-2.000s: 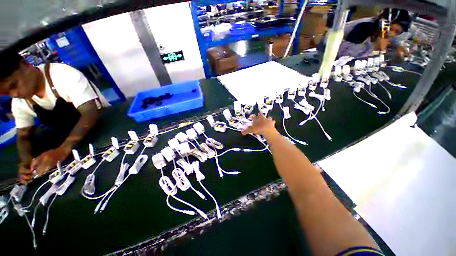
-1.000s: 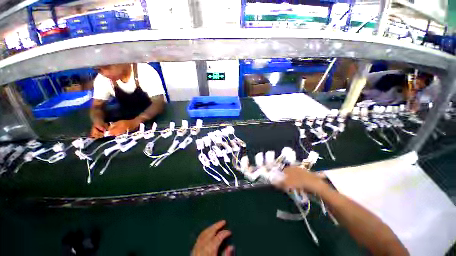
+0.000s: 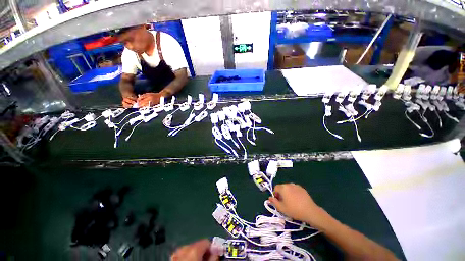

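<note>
Several open white power adapters lie on the near green bench, their boards with yellow parts showing; one is the adapter at mid-left of the group (image 3: pixel 232 225). Their white coiled cords (image 3: pixel 270 229) are bunched to the right. My right hand (image 3: pixel 294 204) is on the cord of the upper adapters (image 3: pixel 260 179), fingers bent around it. My left hand (image 3: pixel 196 251), cut off by the bottom edge, is at the cover of the lowest adapter (image 3: pixel 235 249); its grip cannot be told. A pile of black insulating pieces (image 3: pixel 97 216) lies to the left.
The belt (image 3: pixel 168 145) beyond carries rows of adapters and a closed cluster (image 3: pixel 232 114). A blue bin (image 3: pixel 237 81) and white sheet (image 3: pixel 324 80) lie across it. Another white sheet (image 3: pixel 418 188) is at right. A person (image 3: pixel 153 63) works opposite. A metal frame spans overhead.
My right hand has brought a group of adapters from the belt onto the near bench. My left hand has come to the lowest one. The view has turned down toward the bench.
</note>
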